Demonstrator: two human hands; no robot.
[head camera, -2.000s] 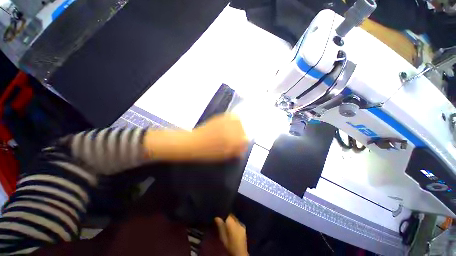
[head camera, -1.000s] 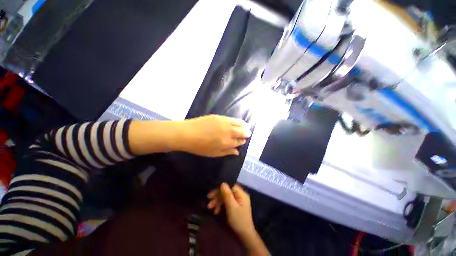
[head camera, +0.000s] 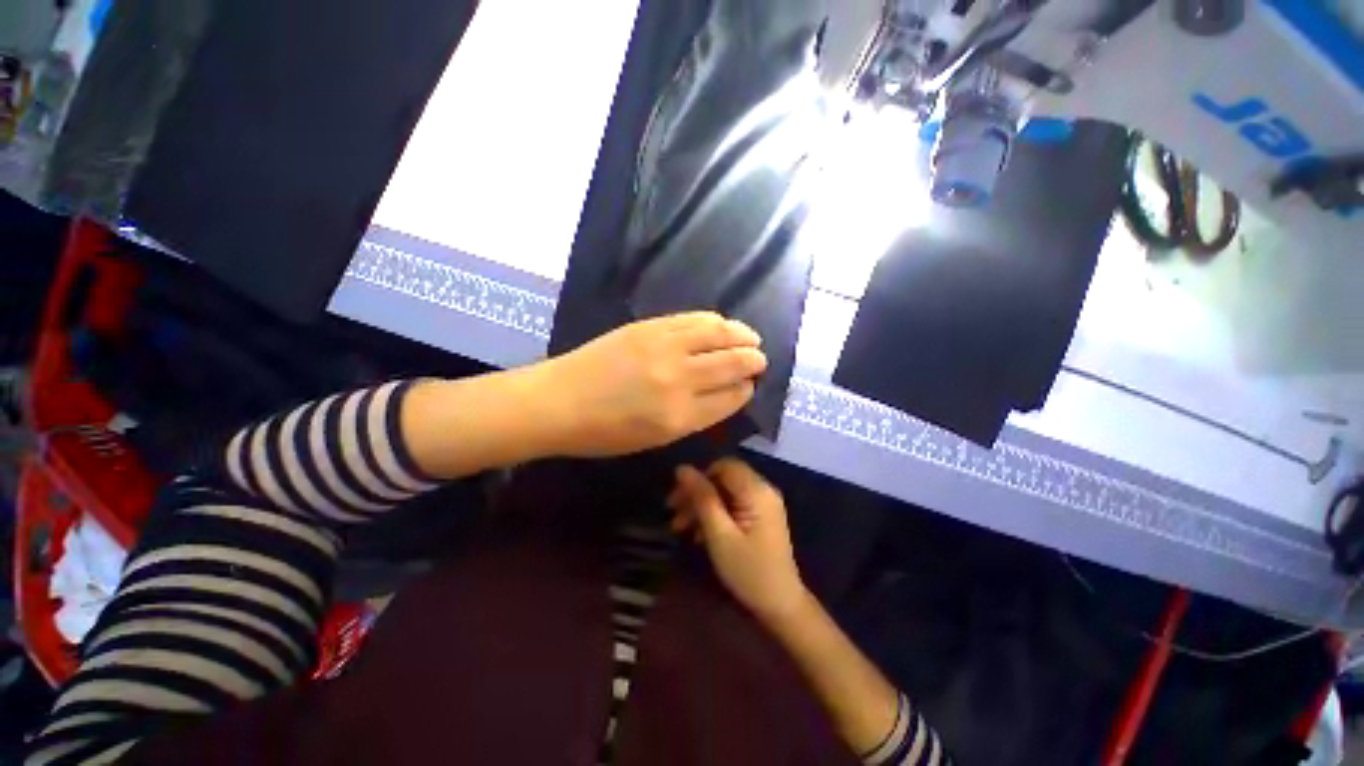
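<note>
A large black sleeve panel (head camera: 718, 195) runs from under the bright needle area over the table's front edge. My left hand (head camera: 658, 385) lies on the panel near the table edge, its fingertips pinching the fabric near its right edge. My right hand (head camera: 741, 536) is lower, just off the table edge, with thumb and fingertips together at the hanging end of the black fabric. The presser foot and needle are lost in glare beneath the sewing machine head (head camera: 980, 135).
A small black piece (head camera: 980, 285) lies right of the needle, with scissors (head camera: 1182, 202) behind it. A stack of black panels (head camera: 284, 135) lies at the left. The ruler edge (head camera: 449, 299) runs along the table front. A red crate (head camera: 45, 524) with white contents stands at the left.
The view has shifted closer over the machine bed. The panel now lies longer between needle and table edge. My left hand has moved back toward the edge, and my right hand has come up closer to it.
</note>
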